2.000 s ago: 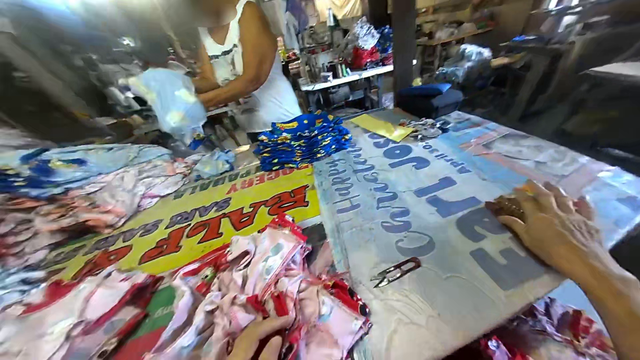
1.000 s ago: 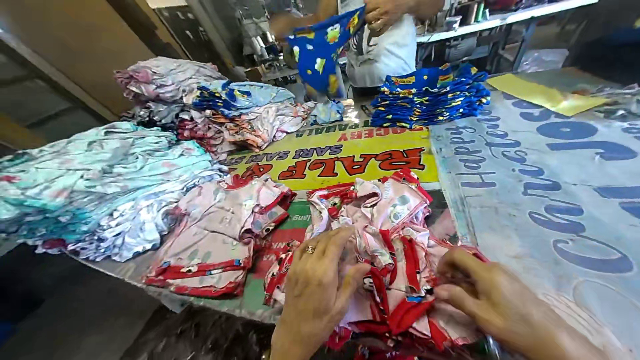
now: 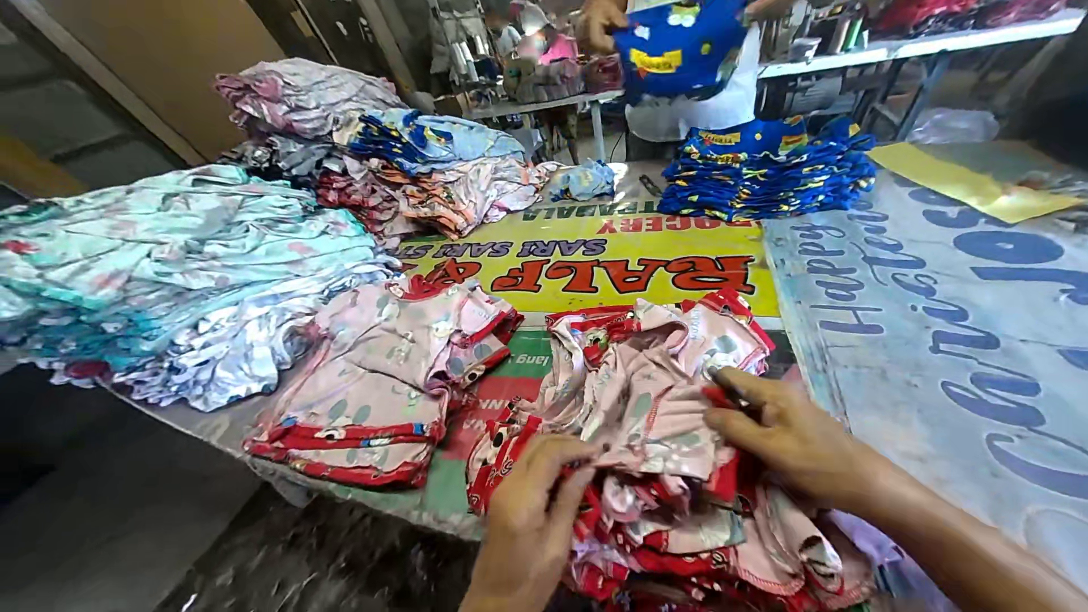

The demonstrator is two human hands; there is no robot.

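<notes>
A rumpled pink shirt with red trim (image 3: 646, 391) lies on a loose heap of similar garments (image 3: 680, 544) at the table's near edge. My left hand (image 3: 544, 484) pinches the shirt's lower left part between thumb and fingers. On its right side, my right hand (image 3: 765, 425) holds the cloth near the red trim, thumb and index finger close together. Left of the heap, a flatter stack of pink, red-trimmed shirts (image 3: 365, 391) lies on the table, apart from both hands.
Mint-green garments (image 3: 170, 255) are piled at left, mixed clothes (image 3: 450, 170) behind them. A blue printed stack (image 3: 765, 170) stands at the far side, near a yellow sheet (image 3: 977, 183). Across the table a person holds up a blue garment (image 3: 680, 51). Printed tarpaulins (image 3: 646, 263) cover the tabletop.
Two seconds ago my right hand was on a brown object on the grey tarpaulin; now it holds the pink cloth. The view has swung left. Scissors seen earlier are out of view.
</notes>
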